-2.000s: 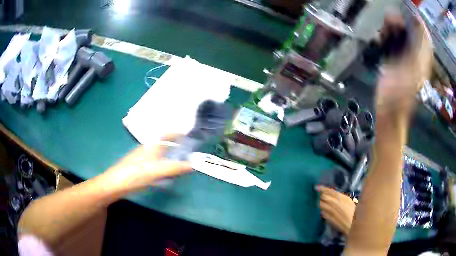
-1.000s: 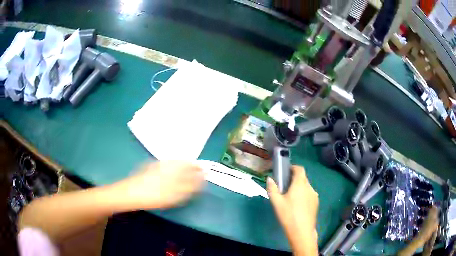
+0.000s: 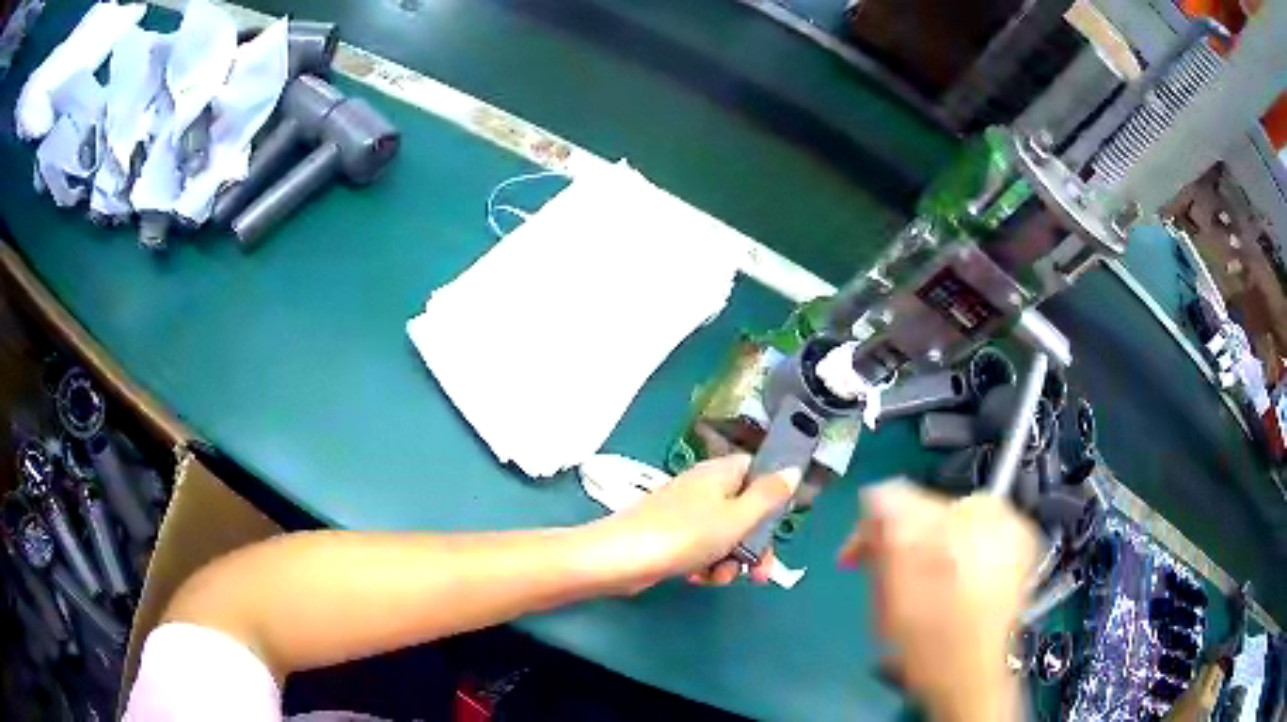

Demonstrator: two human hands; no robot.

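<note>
My left hand (image 3: 713, 522) grips the handle of a dark grey appliance housing (image 3: 785, 459). The housing's round open head is under the hand press (image 3: 939, 303), around its whitish nose (image 3: 847, 370). My right hand (image 3: 949, 585) is blurred, closed at the lower end of the silver press lever (image 3: 1019, 423), which points down; its grip is hidden by the hand. The press base (image 3: 734, 402) is partly hidden behind the housing. A white strip (image 3: 621, 480) lies before the base, partly covered by my left hand.
A stack of white sheets (image 3: 572, 317) lies left of the press. White-wrapped housings (image 3: 170, 120) are at the far left. Several loose housings (image 3: 995, 409) are piled right of the press, beside a clear plastic bag (image 3: 1136, 621). A carton (image 3: 191, 543) of housings stands lower left.
My left hand has moved right and taken the housing's handle. My right hand has let go of the housing and moved to the lever, which is now pulled down. The view has shifted.
</note>
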